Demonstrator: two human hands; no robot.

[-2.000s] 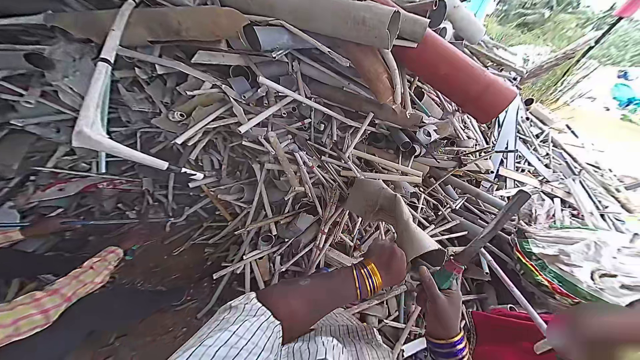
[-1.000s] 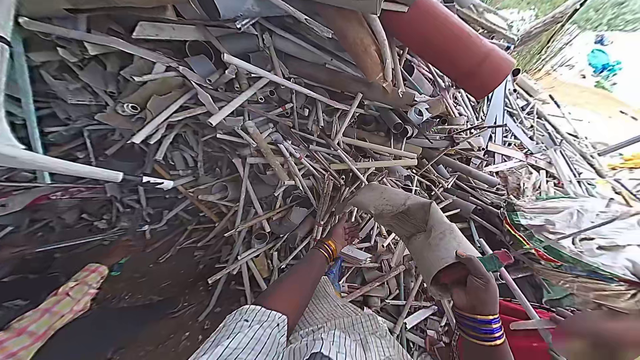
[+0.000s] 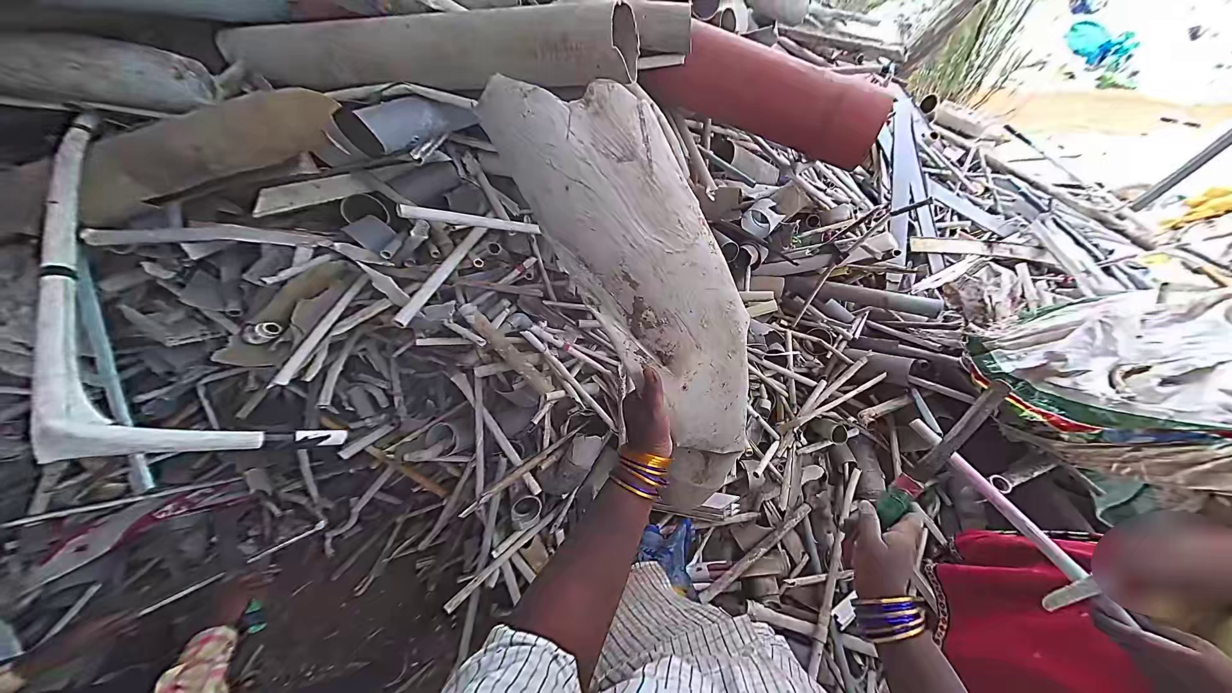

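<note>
My left hand point(image 3: 647, 419), with orange and purple bangles, grips the lower left edge of a large, bent, off-white plastic pipe piece point(image 3: 654, 260). The piece stands tilted over the scrap heap, its surface dented and stained with dirt. At the lower right my right hand point(image 3: 884, 553), with purple and gold bangles, is closed around the green-and-red wrapped handle of a flat-bladed tool point(image 3: 948, 443). The blade points up and right, apart from the pipe piece. The tool's exact kind is not clear.
A heap of broken plastic pipes point(image 3: 500, 356) spreads all around. A thick red-brown pipe point(image 3: 770, 91) and a beige pipe point(image 3: 433, 43) lie across its top. A white bent pipe point(image 3: 63, 356) stands left. A white sack point(image 3: 1116, 361) lies right. Other people's hands are at the lower corners.
The pipe piece, held low beside my right hand a second ago, is now raised upright in my left hand. My right hand no longer touches it. The view has shifted.
</note>
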